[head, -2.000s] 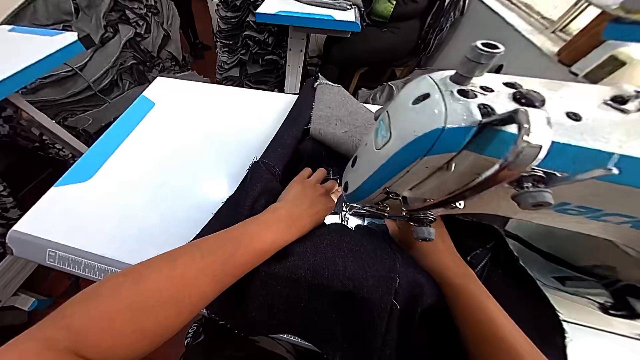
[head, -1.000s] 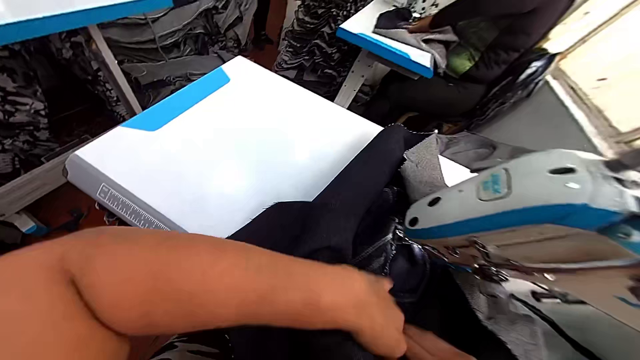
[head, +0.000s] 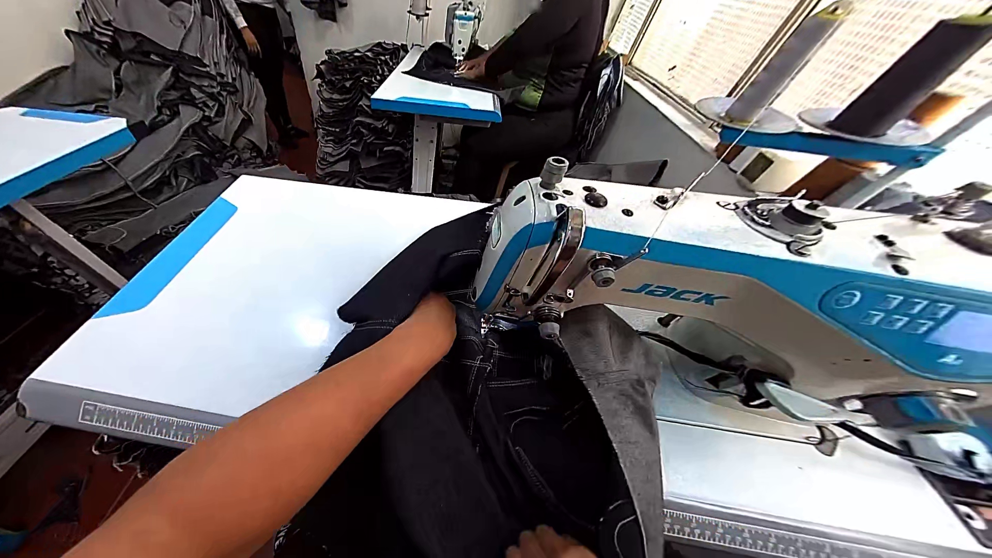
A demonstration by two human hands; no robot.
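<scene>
A dark denim garment with pale stitching [head: 496,418] lies over the table edge and under the needle area of a Jack sewing machine [head: 666,271]. My left hand [head: 434,325] rests on the denim just left of the presser foot [head: 490,324], its fingers hidden behind the wrist and cloth. At the bottom edge, my right hand [head: 549,544] shows only in part, its curled fingers against the lower part of the garment; its grip cannot be made out. The grey inner face of the cloth [head: 620,387] is turned up beside the machine's arm.
The white table [head: 256,271] has a ruler strip along its front edge. Thread cones [head: 907,77] stand on a rack at the upper right. Beyond, a seated person [head: 542,70] works at another machine, near piled dark cloth [head: 364,116]. More grey fabric [head: 163,93] hangs behind.
The view has swung widely. My hands, close together at the garment one second ago, are now apart, the left beside the presser foot and the right lower down. The grey inner cloth now shows beside the needle area.
</scene>
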